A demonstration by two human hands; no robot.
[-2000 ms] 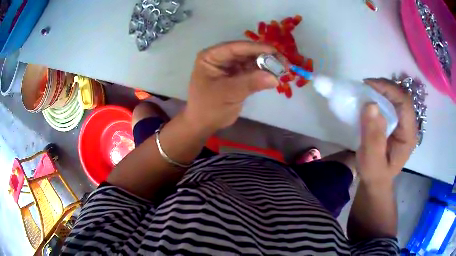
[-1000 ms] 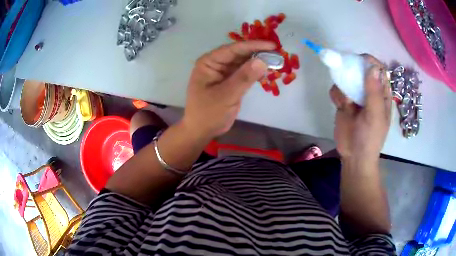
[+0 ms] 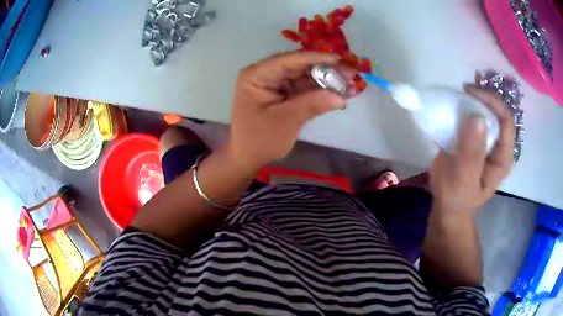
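My left hand (image 3: pixel 271 111) holds a silver oval metal setting (image 3: pixel 328 79) between thumb and fingers above the table. No red stone shows in its face. My right hand (image 3: pixel 472 148) holds the white glue bottle (image 3: pixel 454 117) with its blue tip pointing left, close to the setting; whether they touch I cannot tell. The pile of red stones (image 3: pixel 323 36) lies on the table behind my left hand. A pile of empty silver settings (image 3: pixel 168 29) lies to the left. Set pieces (image 3: pixel 511 95) lie to the right, partly behind my right hand.
A pink basin (image 3: pixel 503 37) with silver pieces is at the right table edge (image 3: pixel 370 143). A light-blue basin (image 3: pixel 31 40) is at the far left. A small piece (image 3: pixel 45 51) lies near it. On the floor are a red basin (image 3: pixel 117 179), stacked buckets, a child's chair and blue crates.
Compared with one second ago, the bottle is tilted flatter and its blue tip is close to the setting again. The setting is turned in my left hand.
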